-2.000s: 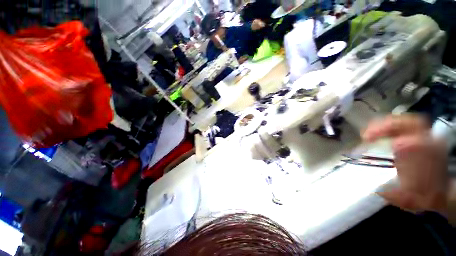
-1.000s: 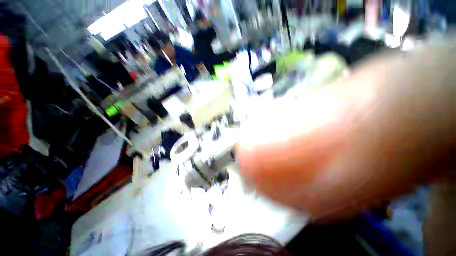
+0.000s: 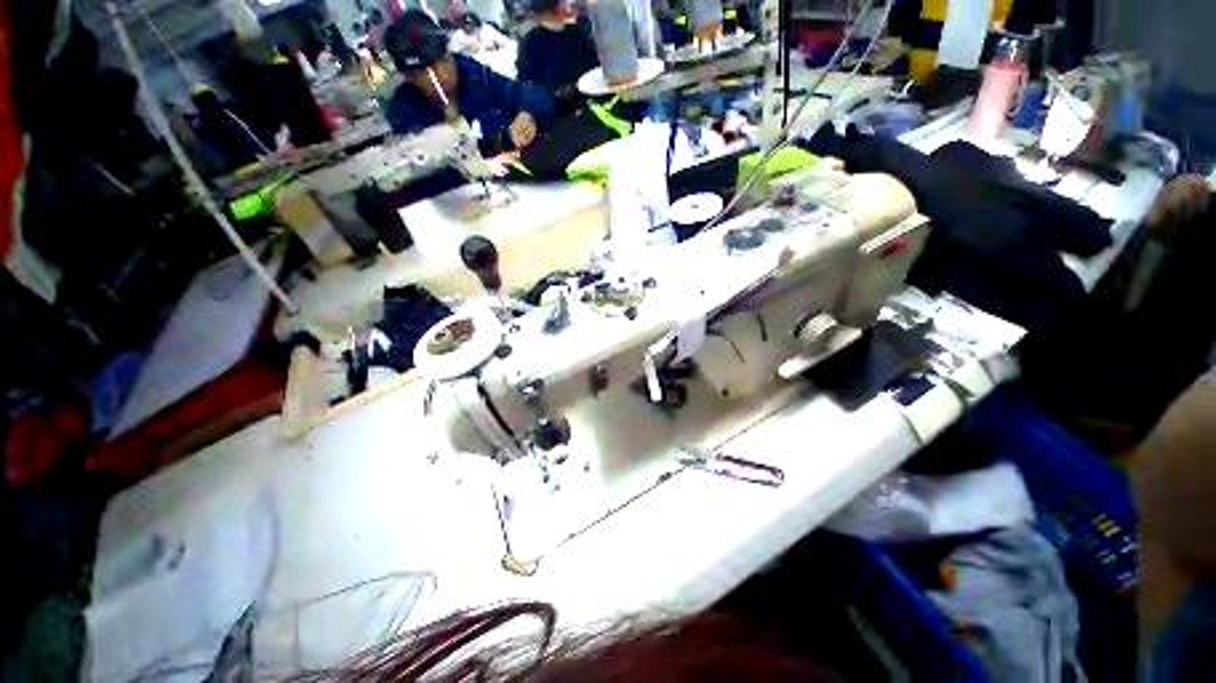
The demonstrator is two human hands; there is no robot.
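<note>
The cream sewing machine (image 3: 747, 294) stands on the white table (image 3: 360, 494), its needle area near the middle of the view. Thread snips (image 3: 734, 466) lie on the table in front of the machine head. A thin dark thread runs across the table beside them. Pale fabric (image 3: 180, 567) lies at the table's left end. A blurred shape at the right edge looks like part of my right hand or arm (image 3: 1180, 494); its fingers cannot be made out. My left hand is not in view.
A blue crate (image 3: 920, 627) with grey pieces is below right. A black pad (image 3: 867, 367) lies by the handwheel (image 3: 816, 327). A person (image 3: 460, 94) sits at another machine behind. Dark fabric (image 3: 994, 200) and a pink bottle (image 3: 998, 87) are at the back right.
The view has swung to the right and steadied. The large blurred hand that covered the machine has left the middle. The snips, machine and blue crate now show clearly.
</note>
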